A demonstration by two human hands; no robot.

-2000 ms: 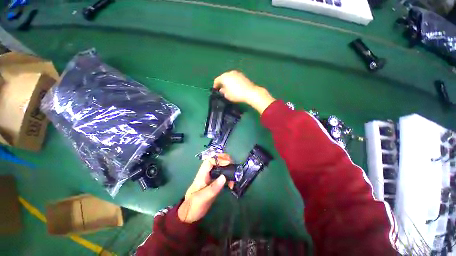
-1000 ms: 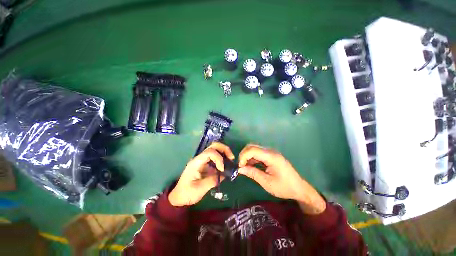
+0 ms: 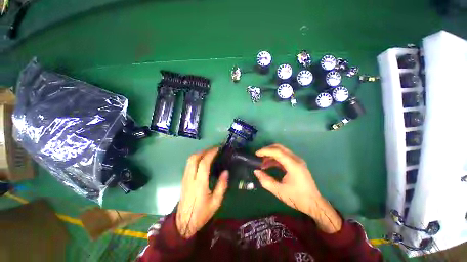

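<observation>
My left hand (image 3: 200,187) grips a black housing (image 3: 238,134), its ribbed crosswise end pointing away from me. My right hand (image 3: 289,179) holds a short black barrel part (image 3: 247,159) by its right end. The barrel lies across the housing, touching it or just over it; the contact is hard to tell. A small silvery piece (image 3: 246,185) shows below, between my hands. Two more black housings (image 3: 190,115) lie side by side beyond my left hand. Several wired round units (image 3: 304,78) with white spoked faces stand beyond my right hand.
A clear bag of black parts (image 3: 69,125) lies at the left, with loose black parts at its open side. A white foam tray (image 3: 391,138) with dark units and a white foam sheet (image 3: 445,148) are at the right. Brown cartons (image 3: 105,217) are at the lower left.
The barrel now lies across the housing between my hands; my right hand has moved to its right end. The view has shifted, so bench items appear further right.
</observation>
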